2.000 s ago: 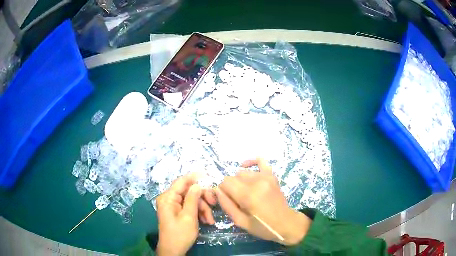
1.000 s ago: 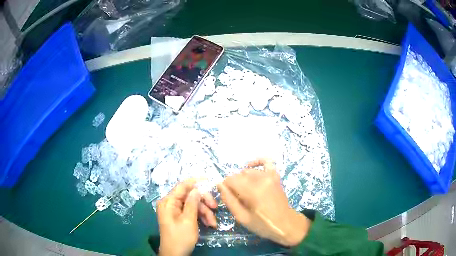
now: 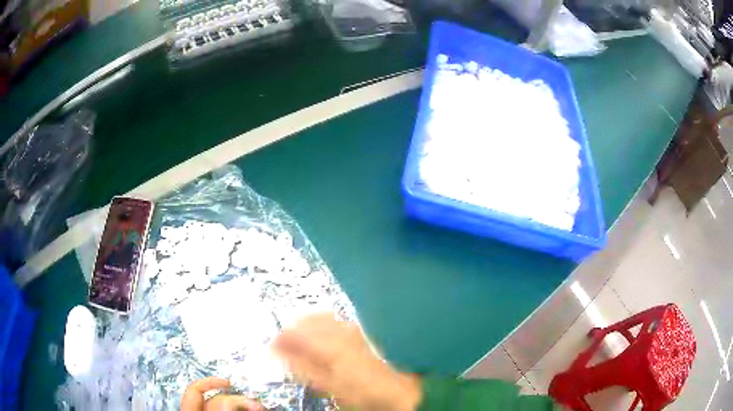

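My right hand (image 3: 341,361) is blurred over the lower part of the clear plastic bag (image 3: 289,217); I cannot tell whether it holds anything. My left hand (image 3: 215,396) is cut off by the bottom edge, with only some bent fingers showing. Small white plastic parts (image 3: 193,255) lie spread on the bag in an arc around a glaring white sheet (image 3: 227,318). Clear plastic parts (image 3: 104,395) lie at the lower left, partly out of the picture.
A blue tray (image 3: 490,230) full of white pieces stands right of the bag. A phone (image 3: 120,254) lies on the bag's left, above a white oval object (image 3: 79,340). Another blue tray (image 3: 14,337) shows at the left edge. A red stool (image 3: 635,363) stands at lower right.
The view has swung to the right, so the full tray sits nearer the middle and the phone further left. My hands are apart now, the right one blurred and further from the left.
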